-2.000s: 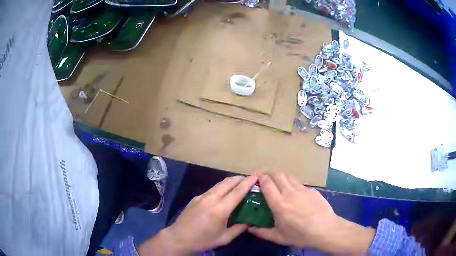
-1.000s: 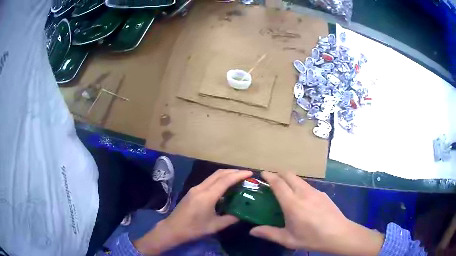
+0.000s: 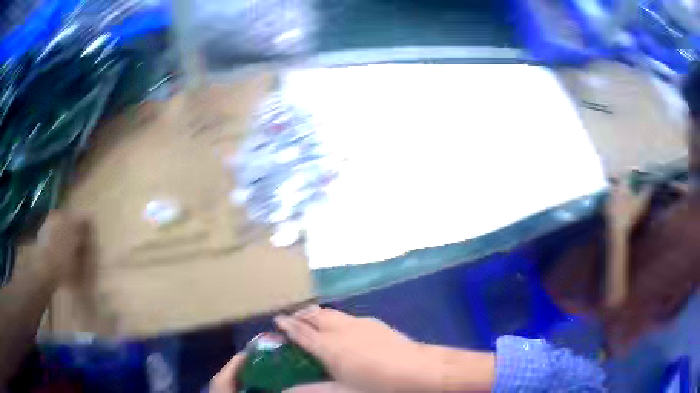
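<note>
The frame is blurred by motion. A glossy dark-green housing (image 3: 280, 367) is at the bottom edge, partly cut off, with a red and white badge (image 3: 267, 340) near its top end. My right hand (image 3: 345, 349) rests over its right side. My left hand (image 3: 226, 378) shows only as fingers at its left side; the rest is cut off. The badge pile (image 3: 280, 165) lies beside the white sheet (image 3: 453, 153). The white glue cup (image 3: 163, 212) sits on cardboard pads.
Another person's arm and hand (image 3: 65, 253) reach over the cardboard (image 3: 192, 288) at the left. A second person's arm (image 3: 620, 238) is at the right. Stacked green housings (image 3: 46, 153) stand at the left. Blue bins (image 3: 549, 27) are at the back.
The view has swung to the right, so the cup and badges appear farther left. The housing and my hands now sit lower and left in view. Other people's arms have appeared.
</note>
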